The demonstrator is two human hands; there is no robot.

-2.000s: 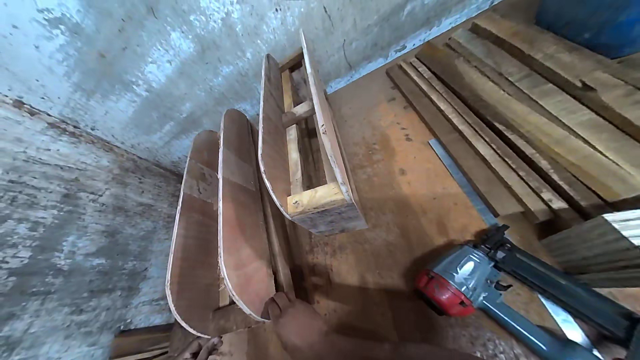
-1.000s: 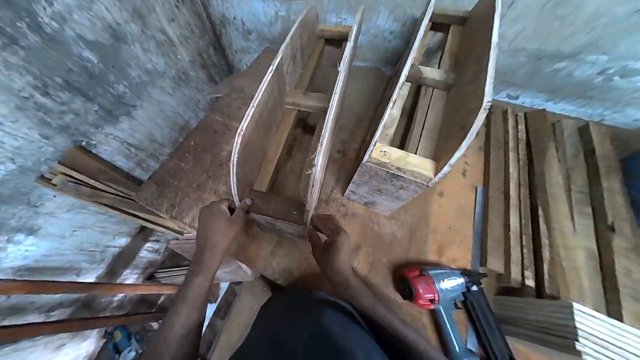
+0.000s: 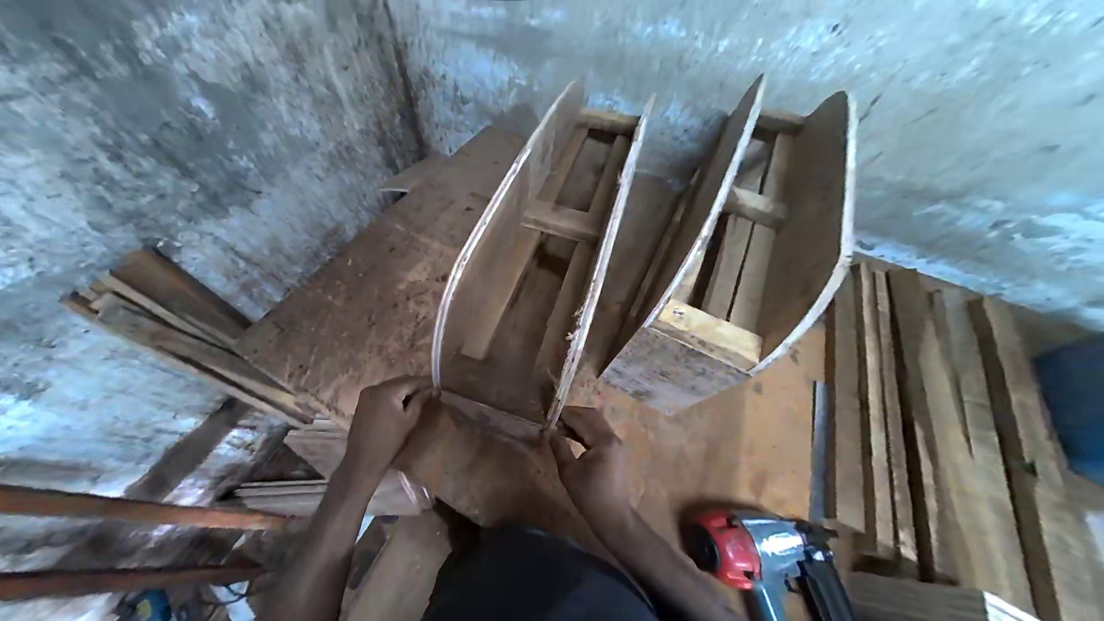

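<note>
Two curved-sided plywood frames with wooden crosspieces stand side by side. At the near end of the left plywood frame (image 3: 561, 220), my left hand (image 3: 392, 414) pinches the left corner, where a thin panel (image 3: 492, 417) spans the two sides. My right hand (image 3: 591, 448) pinches the right corner of the same end. The right plywood frame (image 3: 798, 228) has its near end closed by a block and a panel; neither hand touches it. A red and grey pneumatic nail gun (image 3: 763, 552) lies to the right of my right forearm.
Wooden planks (image 3: 940, 414) lie at the right beside a metal strip (image 3: 818, 448). A stack of boards (image 3: 914, 595) is at the lower right, and a blue container (image 3: 1074, 405) at the right edge. Scrap wood (image 3: 181, 336) lies at the left. A rough wall (image 3: 259, 129) rises behind.
Both hands stay at the left frame's near end; its sides there now show a thin panel between them. The view has swung since two seconds ago.
</note>
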